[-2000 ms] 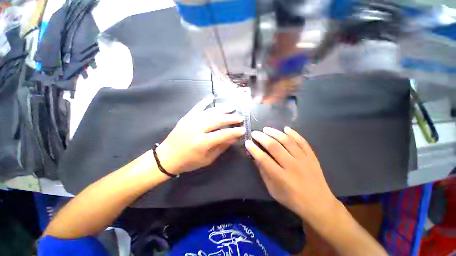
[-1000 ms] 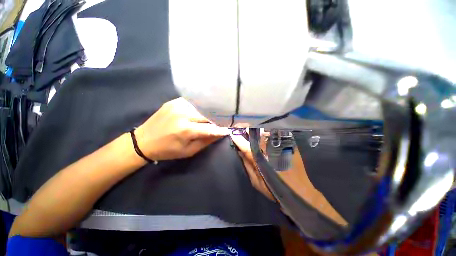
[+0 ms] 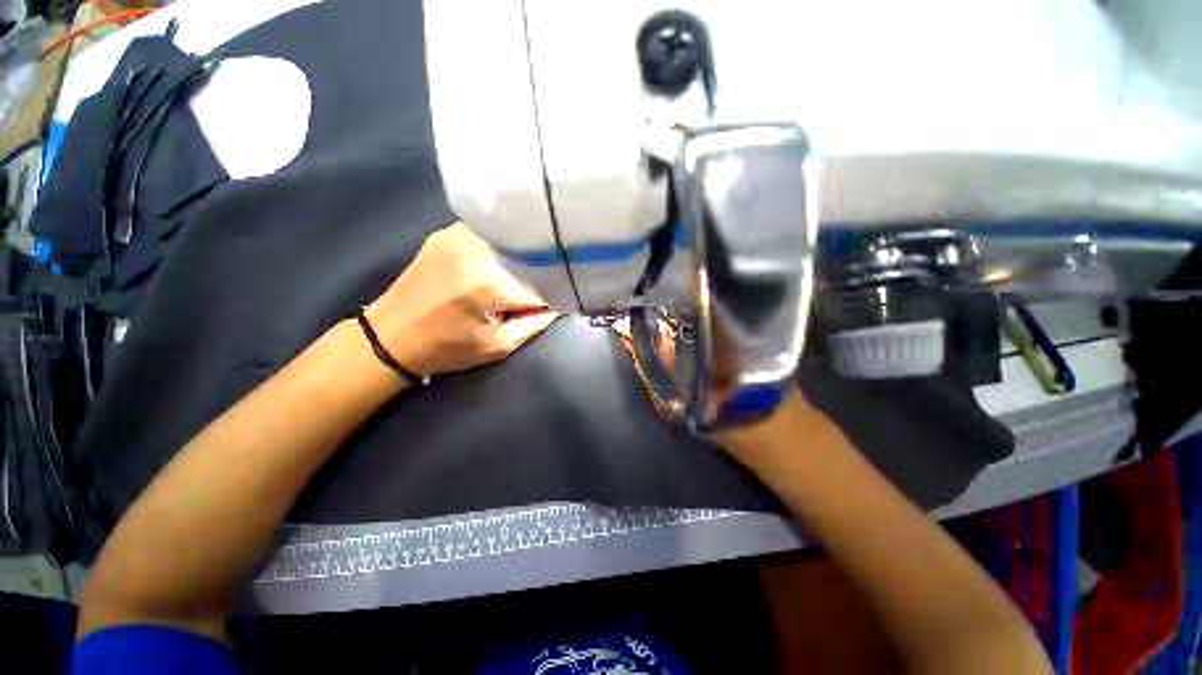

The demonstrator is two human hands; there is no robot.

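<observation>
The dark grey garment panel (image 3: pixel 488 415) lies across the sewing table under the machine head. My left hand (image 3: pixel 448 310) presses fingertips together on the cloth beside the needle area, gripping the panel. My right hand (image 3: pixel 679 356) is mostly hidden behind the shiny chrome part (image 3: pixel 751 264); its fingers show only in part near the needle area, and what it holds cannot be told. The white machine head (image 3: pixel 580 158) fills the upper middle. The needle and presser foot are largely hidden under it.
Dark pocket pieces (image 3: pixel 132 198) with thin pale lines lie at upper left. A ribbed knob (image 3: pixel 886 348) is right of the chrome part. Yellow-green snips (image 3: pixel 1041 350) lie at right. A measuring scale (image 3: pixel 435 543) runs along the front edge. Red and blue baskets (image 3: pixel 1163 567) are lower right.
The view has moved close to the machine head. The chrome part now looks narrower than a second ago. The panel's front edge sits higher, baring more scale. My left hand now pinches rather than lying flat.
</observation>
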